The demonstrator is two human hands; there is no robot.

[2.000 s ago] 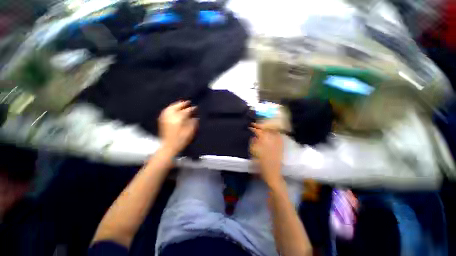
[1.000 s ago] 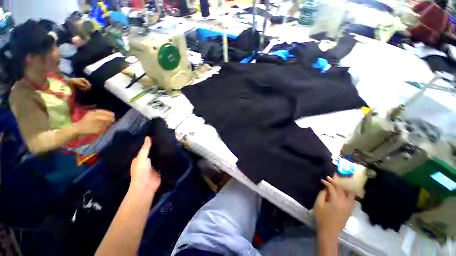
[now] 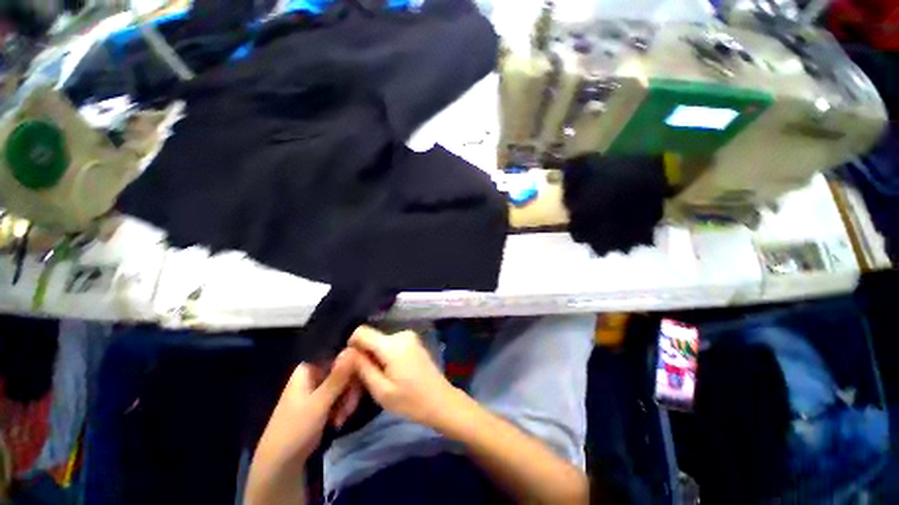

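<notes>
A small black cloth piece is held between my two hands, over my lap at the table's front edge. My left hand grips it from the left. My right hand meets the left one, fingers closed on the same piece. The fingertips overlap, so the exact grip is partly hidden. A large black garment panel lies spread on the white table, its right end beside the needle area. A bright blue part shows there on the cream sewing machine, which has a green front panel.
A ragged black cloth bundle sits on the machine bed. A neighbouring machine with a green handwheel stands at the left. A lit smartphone lies at the edge of the right crate, which holds a blue bag. A dark bin is at lower left.
My left hand has come back from the left bin with a small black piece. My right hand has left the panel near the needle and joined it. The view has turned back right.
</notes>
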